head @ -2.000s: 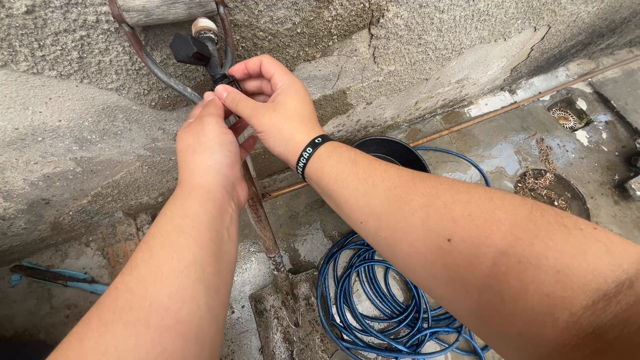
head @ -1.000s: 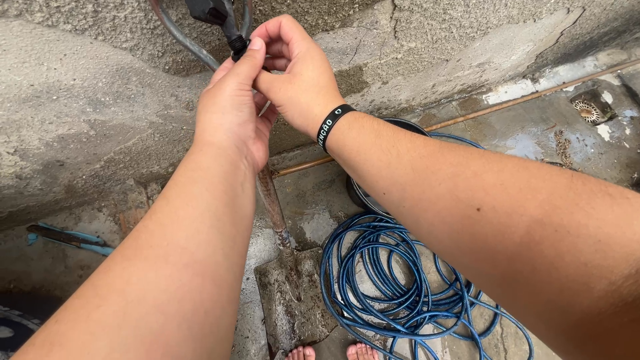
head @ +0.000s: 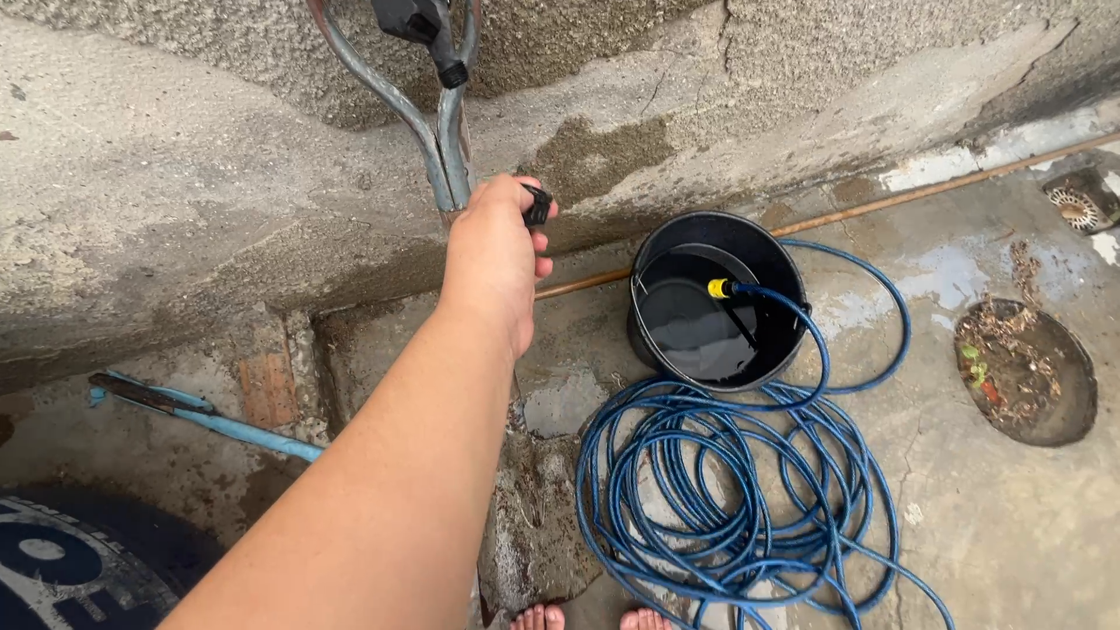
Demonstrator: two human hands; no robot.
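Note:
My left hand [head: 499,254] is closed around a small black plastic fitting [head: 536,206], which pokes out between thumb and fingers. Above it, a black plastic tap [head: 411,19] with a threaded outlet [head: 452,74] hangs at the wall, in front of the forked metal handle of a shovel [head: 385,87]. My right hand is out of view. To the right, a black bucket [head: 643,337] holds water, and a blue hose [head: 822,350] with a yellow connector [head: 719,288] reaches into it. The rest of the hose lies coiled on the floor below the bucket.
A rough concrete wall [head: 219,157] runs behind. A thin wooden pole [head: 919,188] lies along its base. On the right are a floor drain [head: 1074,208] and a round pit with debris [head: 1032,376]. A blue-wrapped tool [head: 245,430] and a dark round container [head: 70,560] are at left.
Both hands were together at the tap's outlet; my left hand is now lower, with the black fitting apart from the outlet. My right hand has left the view, uncovering the bucket.

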